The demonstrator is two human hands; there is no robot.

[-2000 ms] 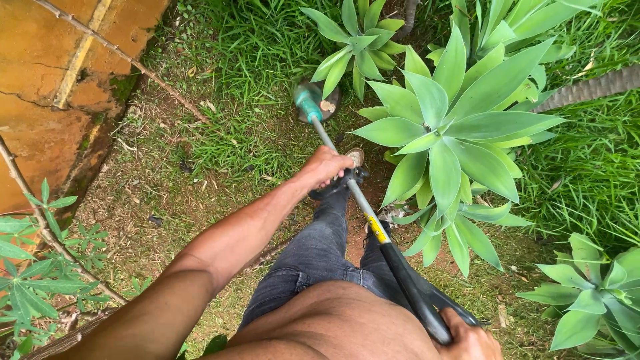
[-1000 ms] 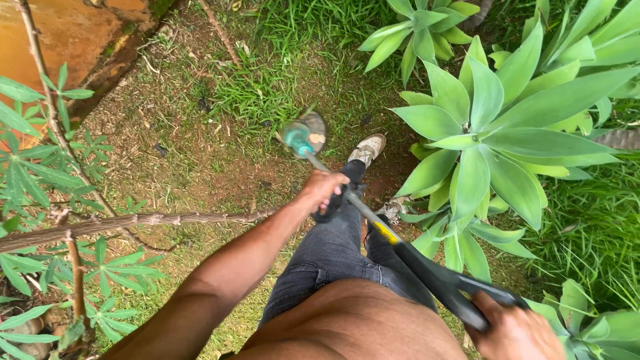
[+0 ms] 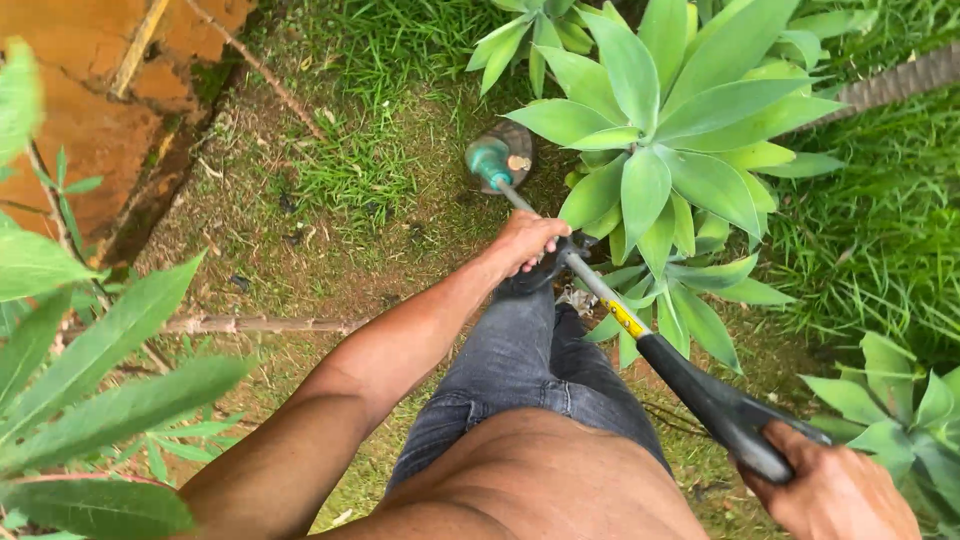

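A string trimmer [image 3: 600,289] slants across the view, its grey shaft bearing a yellow label. My left hand [image 3: 529,238] is closed on the front handle part way along the shaft. At the lower right my right hand [image 3: 829,480] grips the black rear handle. The teal trimmer head [image 3: 489,161] with its round guard [image 3: 517,154] is low over short grass at upper centre, left of a large agave [image 3: 645,142]. The cutting line itself cannot be made out. My legs in grey jeans [image 3: 510,352] are below the shaft.
A smaller agave [image 3: 892,416] grows at the lower right, another [image 3: 536,37] at the top. Taller grass [image 3: 877,247] lies to the right. Green leaves [image 3: 112,352] reach in at the left, near a bare stem [image 3: 262,324]. An orange, stained concrete surface [image 3: 82,135] is at the upper left.
The trimmer head has moved away from my feet, up beside the large agave, since a second ago. Both hands keep their hold. Leaves at the left now appear larger in view.
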